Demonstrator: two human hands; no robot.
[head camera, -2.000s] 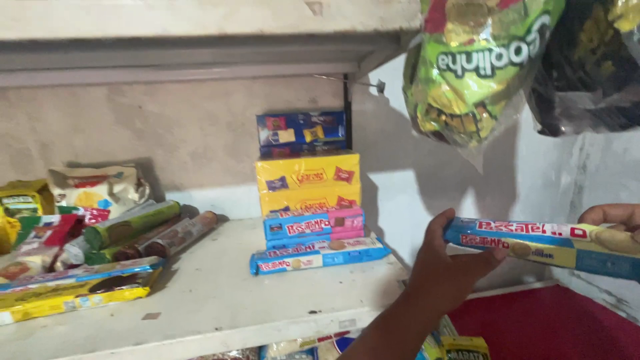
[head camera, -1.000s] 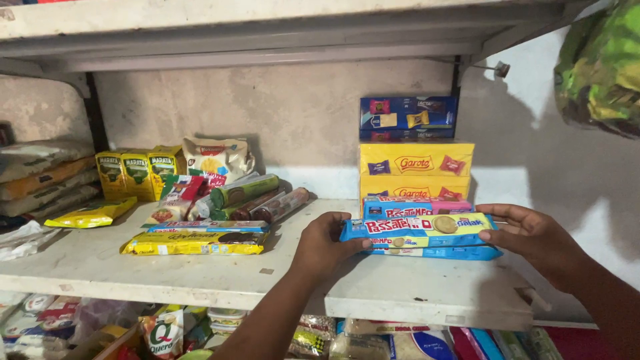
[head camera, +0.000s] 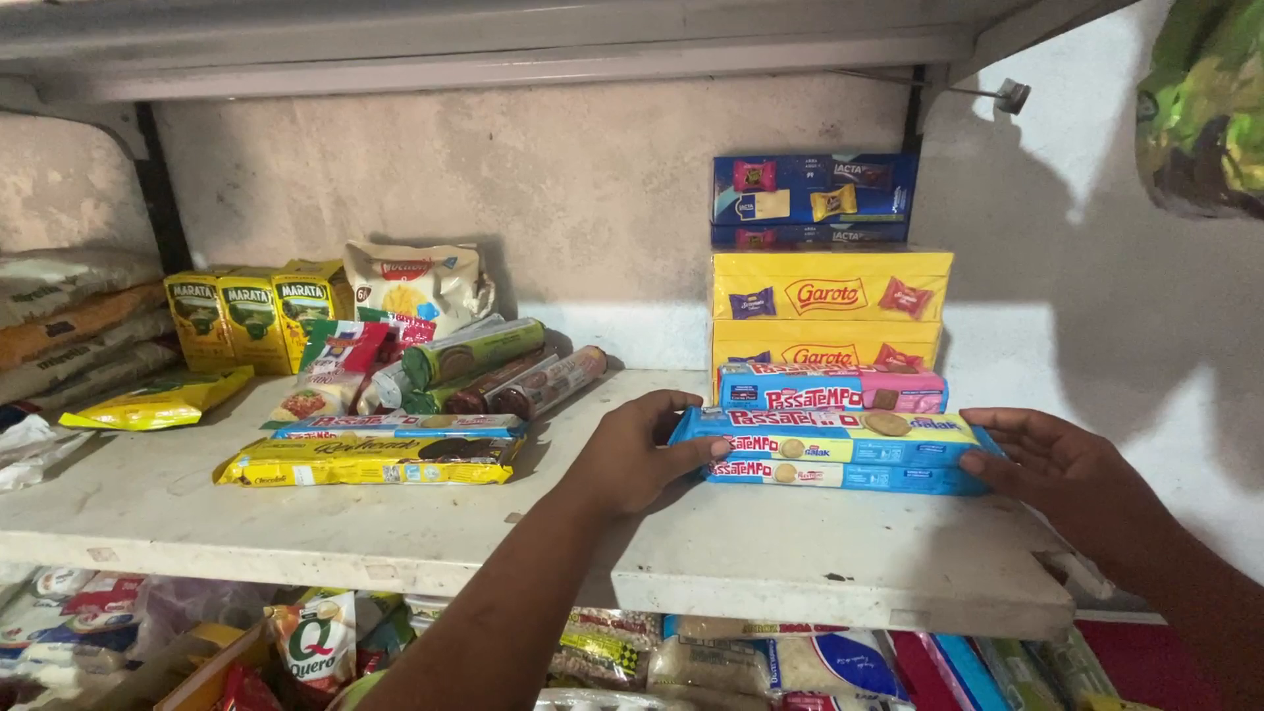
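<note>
My left hand (head camera: 642, 454) and my right hand (head camera: 1052, 464) grip the two ends of a blue and yellow Passatempo biscuit pack (head camera: 839, 439). It lies on top of another blue Passatempo pack (head camera: 839, 477) at the front of a short stack. Right behind them is a blue and pink Passatempo pack (head camera: 904, 392). Yellow Garoto chocolate boxes (head camera: 834, 286) stand stacked behind the packs, with blue Lacta boxes (head camera: 810, 193) above and behind. Left of my left hand, a yellow Recheado-type biscuit pack (head camera: 365, 462) lies in front of a blue and white pack (head camera: 395, 425).
The white shelf (head camera: 691, 553) has a worn front edge. Round biscuit rolls (head camera: 553, 383), yellow Marata boxes (head camera: 252, 316) and stacked bags (head camera: 69, 316) stand on its left side. An upper shelf (head camera: 494, 59) hangs overhead; a green bag (head camera: 1205, 109) hangs at right. Packaged foods fill the level below.
Both hands have brought the Passatempo pack from the right, off the shelf, onto the similar pack in front of the yellow boxes. The view has swung left.
</note>
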